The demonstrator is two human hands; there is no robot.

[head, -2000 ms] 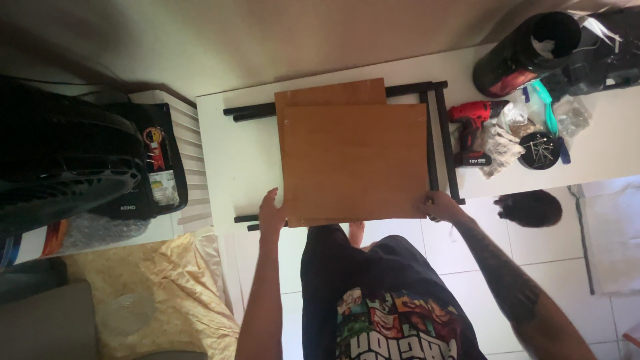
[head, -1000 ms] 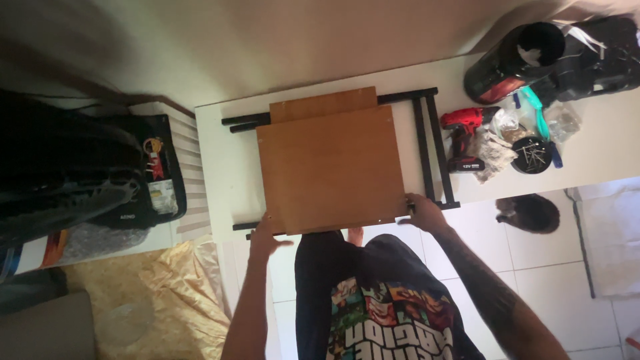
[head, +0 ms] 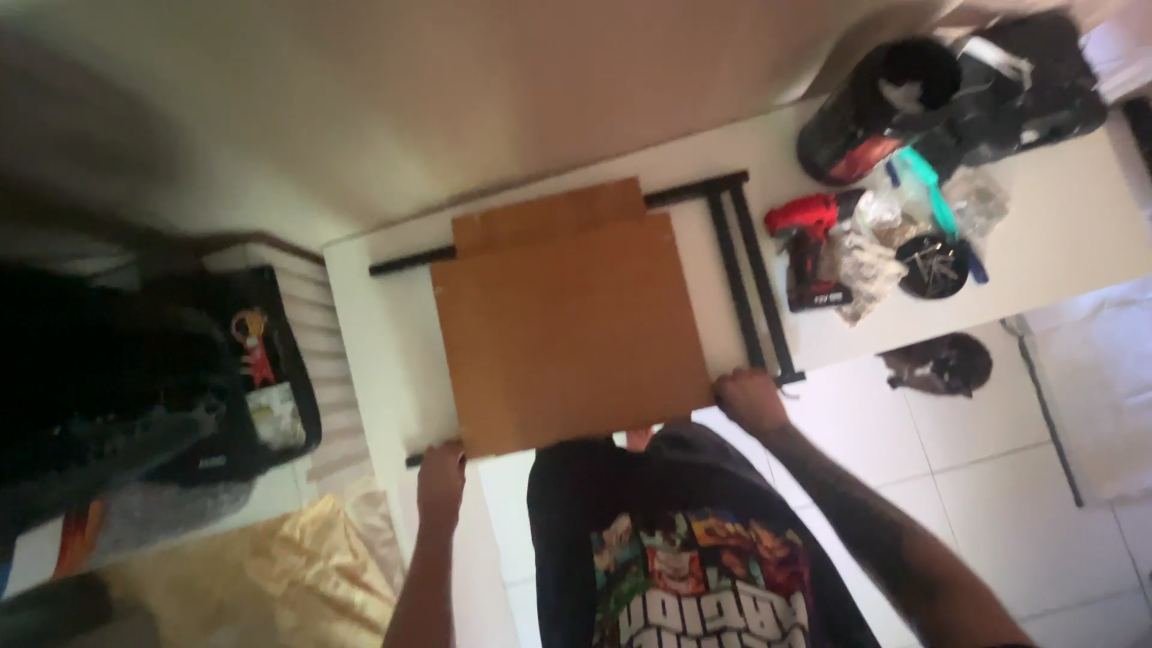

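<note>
A square brown wooden panel [head: 571, 337] lies over a second brown panel [head: 549, 216], whose far strip shows behind it. Both rest on black metal frame pieces [head: 751, 270] on the white tabletop. My left hand [head: 442, 481] is curled at the near left corner of the top panel, beside the end of a black bar. At the near right corner, my right hand [head: 751, 398] grips the panel's edge, close to the foot of the frame. My fingertips are partly hidden, and the picture is slightly blurred.
Right on the table are a red and black cordless drill [head: 810, 252], a black dish of screws [head: 934, 266], plastic bags and a black cylindrical container [head: 877, 112]. A black bag [head: 297, 360] stands at left. A dark cat [head: 940, 364] is on the tiled floor.
The view has shifted and tilted. My left hand has closed in at the near left corner, where its fingers were spread before. My right hand stays at the near right corner.
</note>
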